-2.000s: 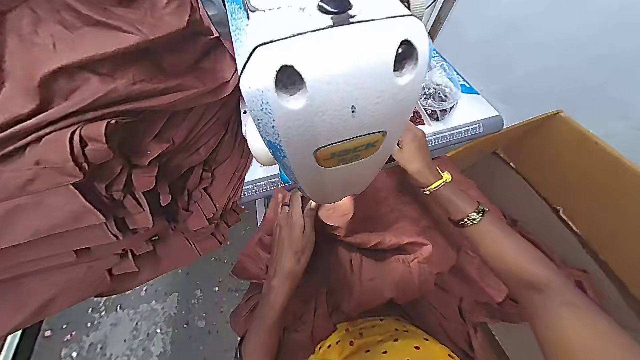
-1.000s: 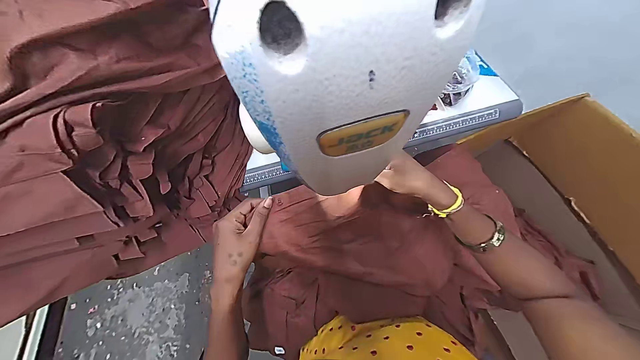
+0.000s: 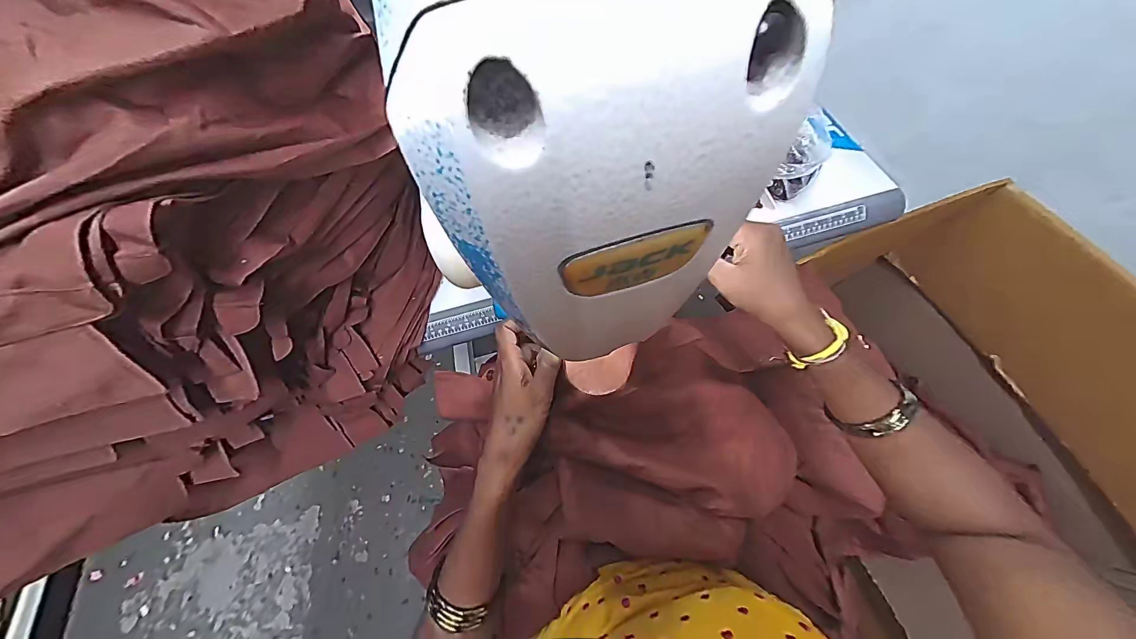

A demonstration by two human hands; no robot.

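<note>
A white Jack sewing machine head (image 3: 612,177) fills the upper middle and hides the needle area. Reddish-brown cloth (image 3: 657,444) lies bunched beneath it and over my lap. At the machine's lower left edge, my left hand (image 3: 524,382) pinches the cloth, its fingertips partly behind the machine. On the right side my right hand (image 3: 759,271) is curled near the bed's edge, just above the cloth; its fingertips are partly hidden, so what it holds cannot be told.
Many layered brown cloth pieces (image 3: 222,293) hang at the left. An open cardboard box (image 3: 1021,293) stands at the right with cloth reaching into it. A clear plastic bag with small dark items (image 3: 799,164) rests on the white machine bed (image 3: 852,191).
My left hand has moved from the cloth's left side in toward the machine's lower edge. My right hand has moved up and away from under the machine head.
</note>
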